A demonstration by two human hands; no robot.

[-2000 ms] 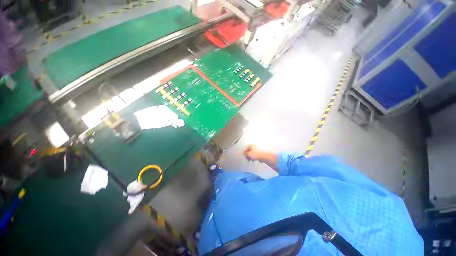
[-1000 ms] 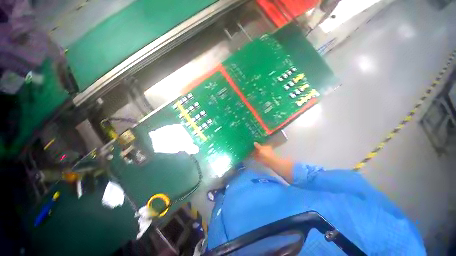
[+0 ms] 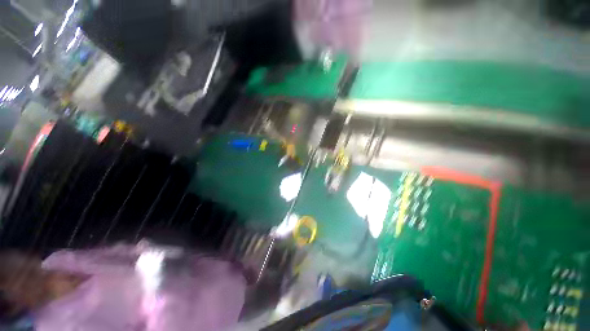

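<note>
The large green flat circuit board (image 3: 446, 239) lies at the right, blurred and cut off by the picture's edge. A red strip (image 3: 490, 252) crosses it, and a yellow strip (image 3: 404, 203) runs beside rows of small white parts. A small skin-toned patch at the bottom edge of the board, perhaps my right hand (image 3: 515, 325), is almost wholly cut off. Its fingers and grip cannot be made out. My left hand is out of the picture.
On the green mat (image 3: 249, 178) lie white pieces (image 3: 370, 197), a yellow ring (image 3: 305, 230) and a blue tool (image 3: 241, 143). A metal rail (image 3: 453, 115) runs behind. A person in pink (image 3: 194, 291) is at lower left, beside a dark stack (image 3: 123, 194).
The view has swung left and turned, so the board now sits at the right. The person in pink at lower left and the dark stack have come into view. The hand has nearly left the picture.
</note>
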